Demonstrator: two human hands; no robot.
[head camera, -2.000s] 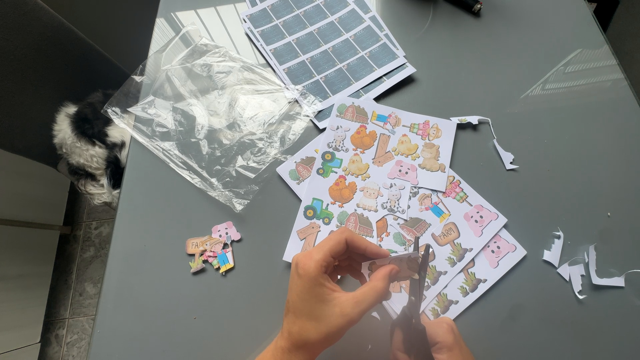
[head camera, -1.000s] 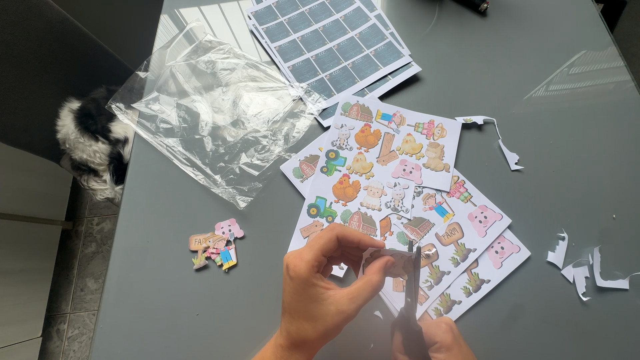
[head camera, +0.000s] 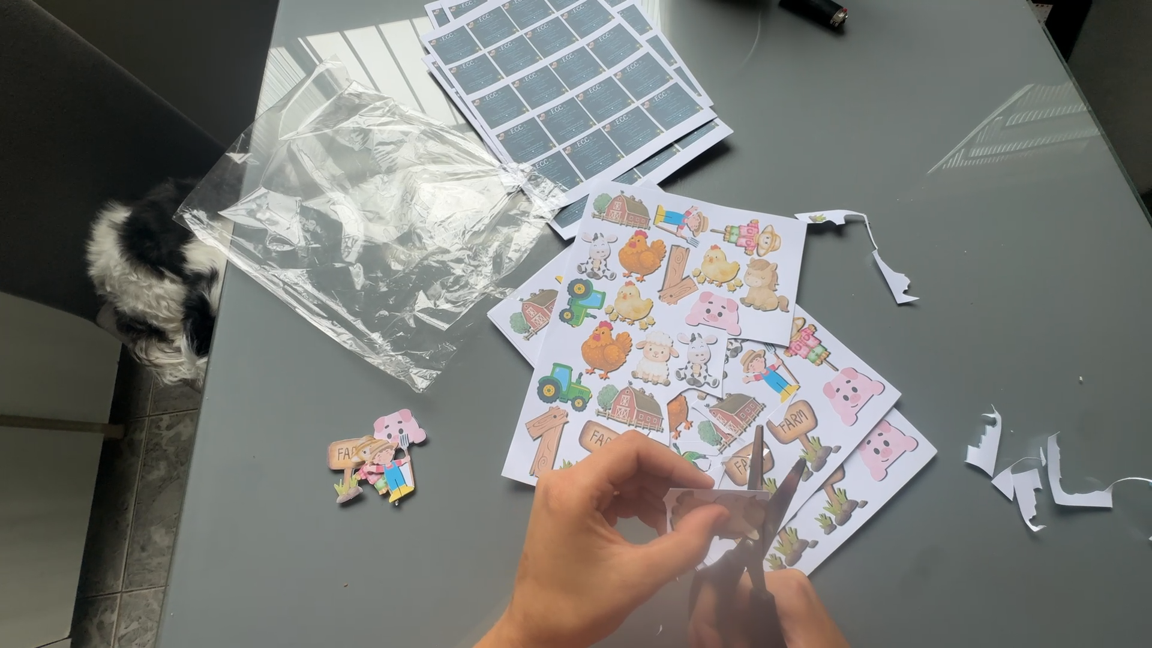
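Note:
My left hand (head camera: 603, 531) pinches a small piece of printed paper (head camera: 720, 511) between thumb and fingers. My right hand (head camera: 765, 612), partly cut off by the bottom edge, grips dark scissors (head camera: 756, 549); their blades are apart and point away from me, at the right edge of the piece. Beneath and beyond both hands lie overlapping sheets of farm pictures (head camera: 661, 297), with animals, barns, tractors and signs. Left of my left hand, a small pile of cut-out pictures (head camera: 382, 459) holds a pink pig, a sign and a figure in a hat.
A crumpled clear plastic bag (head camera: 378, 225) lies at the upper left, beside sheets of dark printed cards (head camera: 576, 81). White paper offcuts (head camera: 1026, 481) are on the grey table (head camera: 972, 342) at the right. A black-and-white furry animal (head camera: 157, 279) is beyond the left edge.
The scissors' blades have opened since a second ago. The piece in my left hand has turned, showing more of its face. The piles of sheets and cut-outs stay put.

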